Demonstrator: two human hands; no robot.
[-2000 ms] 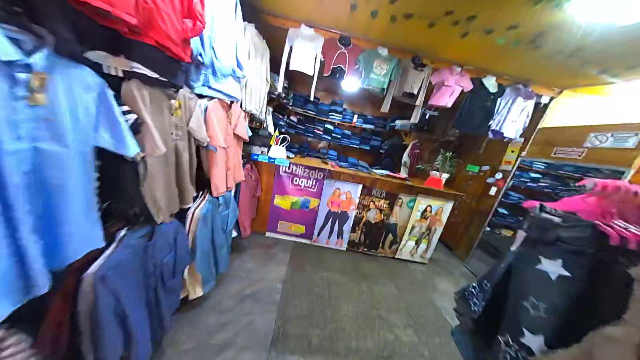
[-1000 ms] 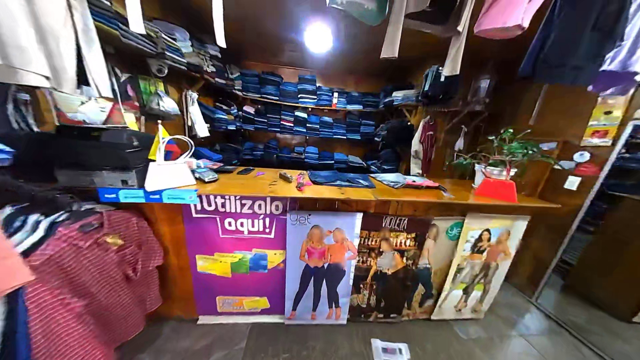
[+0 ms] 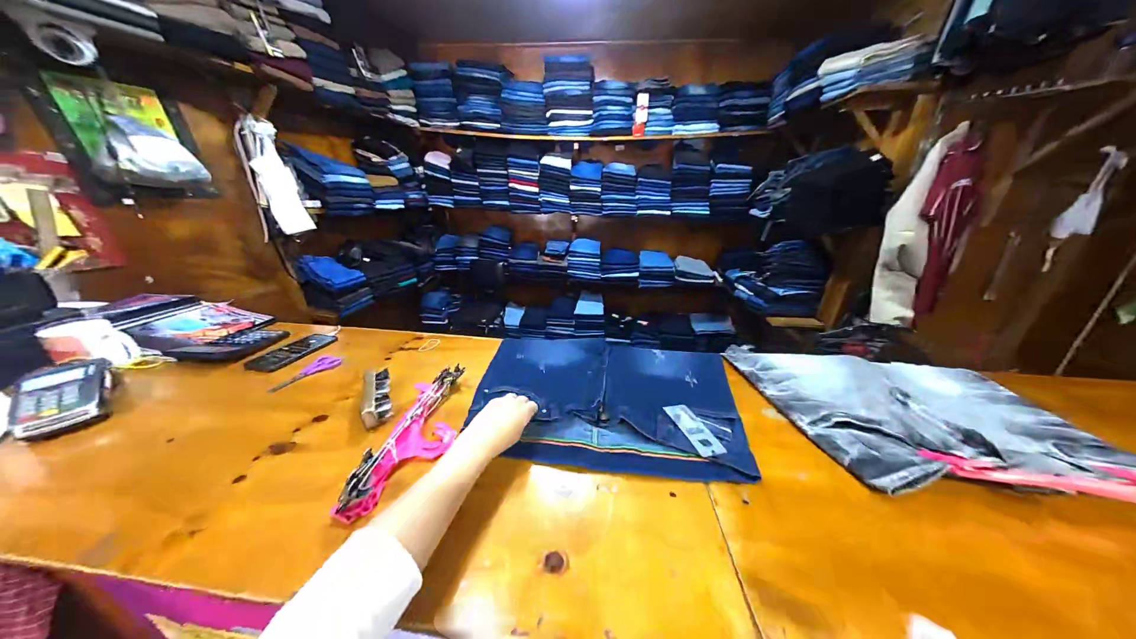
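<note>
My left hand (image 3: pixel 508 421), at the end of a white sleeve, is on the left part of the waistband of a dark blue denim garment (image 3: pixel 568 368). Its fingers are curled; whether they pinch the cloth cannot be told. The garment lies flat on the wooden counter (image 3: pixel 621 550), with a tag (image 3: pixel 695 431) at its right and a striped band inside the waist. Left of my wrist lies a bundle of pink hangers (image 3: pixel 413 439) with metal clips. My right hand is not in view; a small white patch of something unclear shows at the bottom edge.
Grey washed jeans (image 3: pixel 852 408) lie at right with a pink hanger (image 3: pixel 1021 472) over them. A clip-like object (image 3: pixel 376 398), purple scissors (image 3: pixel 306 373), a remote control (image 3: pixel 291 352) and a card terminal (image 3: pixel 62 397) are at left. Shelves (image 3: pixel 603 134) of folded jeans stand behind.
The view has come up close to the counter, which was farther off before. My left arm has come into view and reaches to the denim garment.
</note>
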